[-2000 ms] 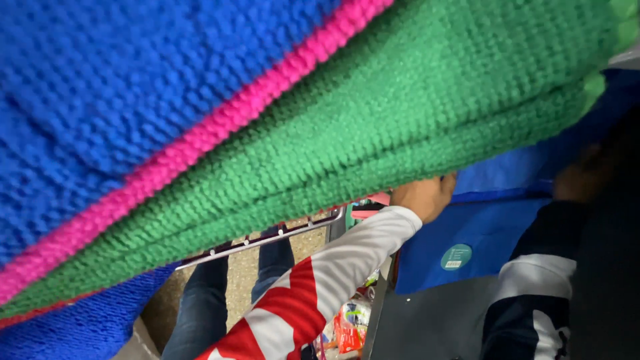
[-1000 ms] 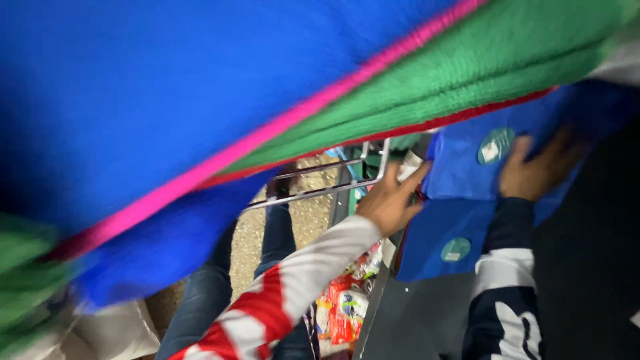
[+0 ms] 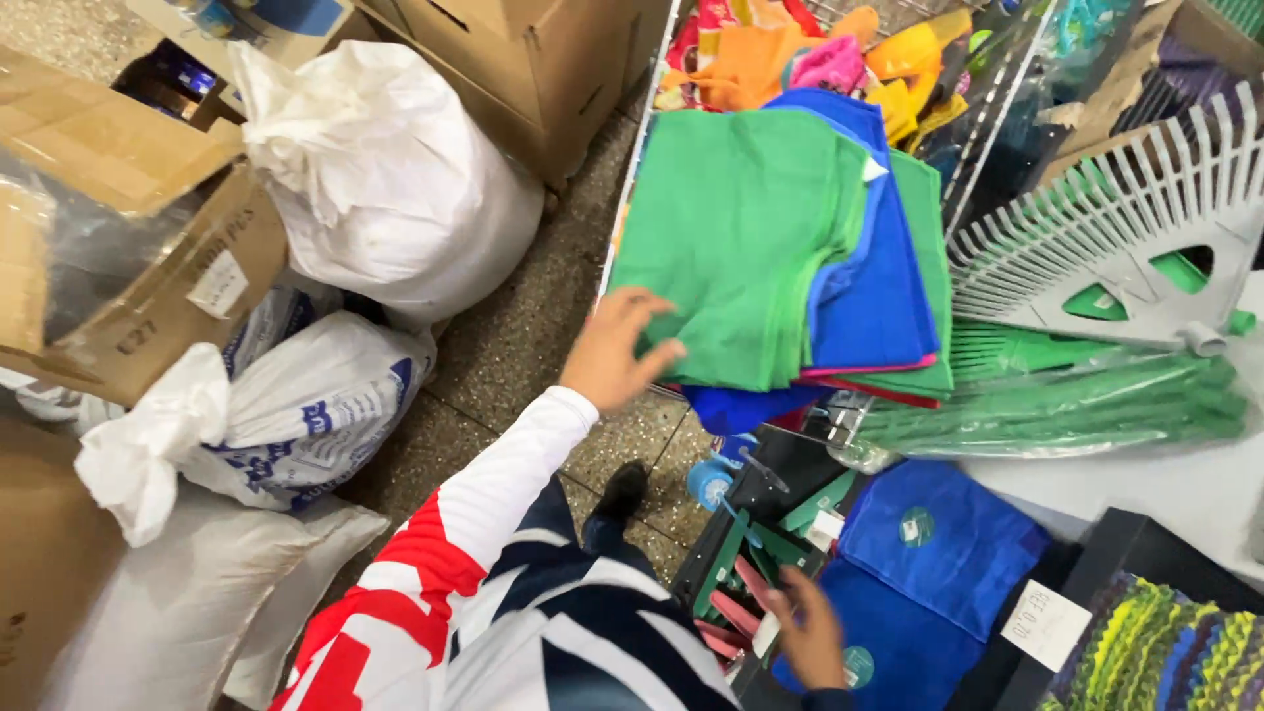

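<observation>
My left hand [image 3: 620, 348] has its fingers spread at the lower left edge of a green folded cloth [image 3: 741, 237], which tops a stack of cloths on a wire rack. Beneath and to the right a blue folded cloth [image 3: 874, 306] shows. My right hand [image 3: 812, 630] is lower down, between pink-handled items [image 3: 733, 610] and blue folded cloths [image 3: 943, 543] that bear round stickers; its fingers are apart and nothing shows in them. Whether its fingertips touch the pink handles, I cannot tell.
White sacks [image 3: 380, 188] and open cardboard boxes [image 3: 148, 217] stand on the speckled floor at the left. A grey plastic rake head [image 3: 1136, 237] and bagged green items [image 3: 1066, 395] lie at the right. Multicoloured knitted goods [image 3: 1165, 642] fill the lower right corner.
The large cloths close before the camera have left that place; green and blue cloths now lie on the rack. My right hand has moved off the blue cloths' stickered area. The view has shifted widely.
</observation>
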